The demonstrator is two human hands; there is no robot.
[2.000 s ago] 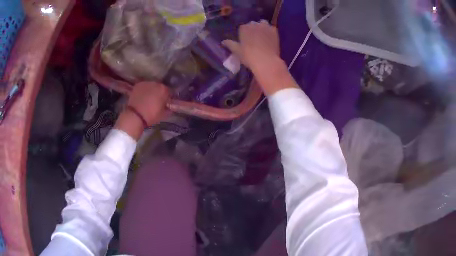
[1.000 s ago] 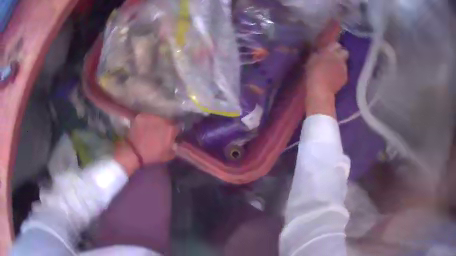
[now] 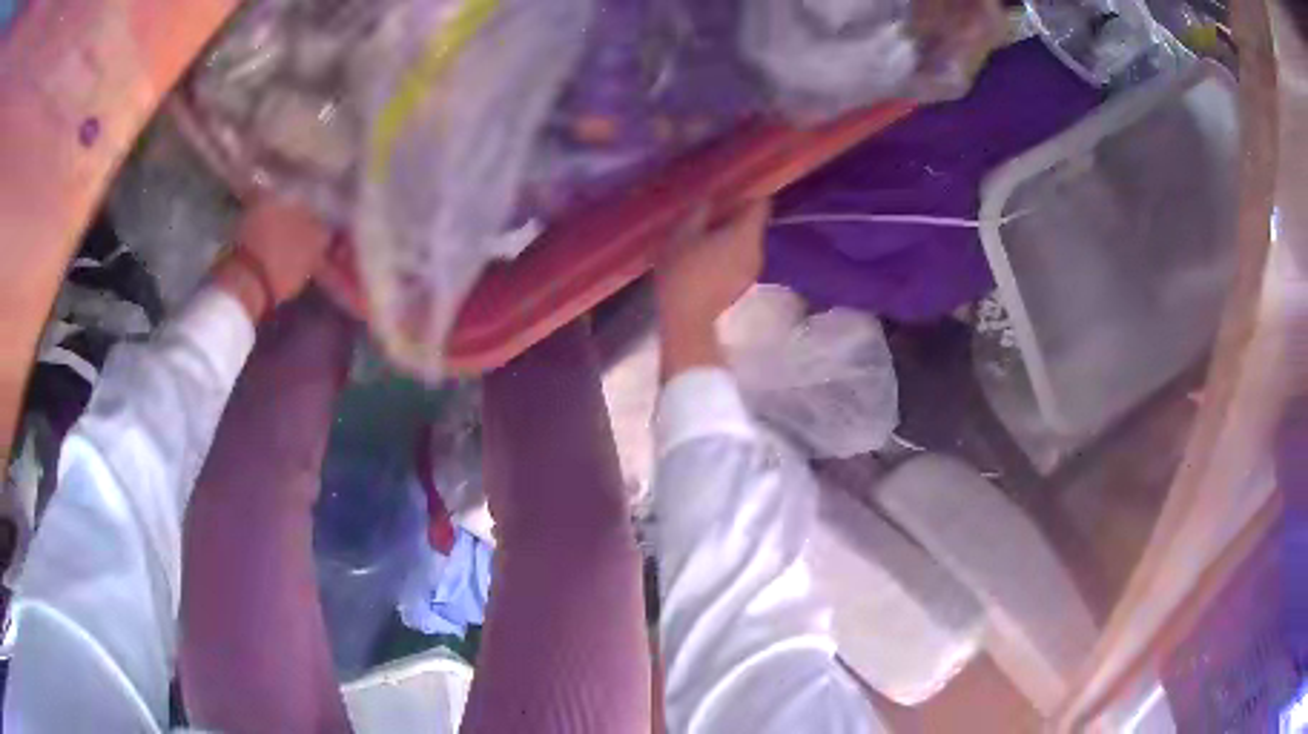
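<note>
A red plastic tray is held tilted above the wearer's legs at the top of the view, somewhat blurred. My left hand grips its rim at the left. My right hand holds its front right side from below; its fingers are partly hidden by the tray. A clear plastic bag with a yellow edge lies in the tray and hangs over the near rim. Purple items show behind the bag, too blurred to tell apart.
A translucent container stands at the right, beside purple fabric. Whitish clear bags and long pale objects lie right of my right arm. An orange-brown board edges the upper left. Blue scraps lie between the legs.
The tray has lifted and tilted, showing more of its side, with both hands still on it. The bag hangs further over the rim. The view has shifted, uncovering both legs and the container at right.
</note>
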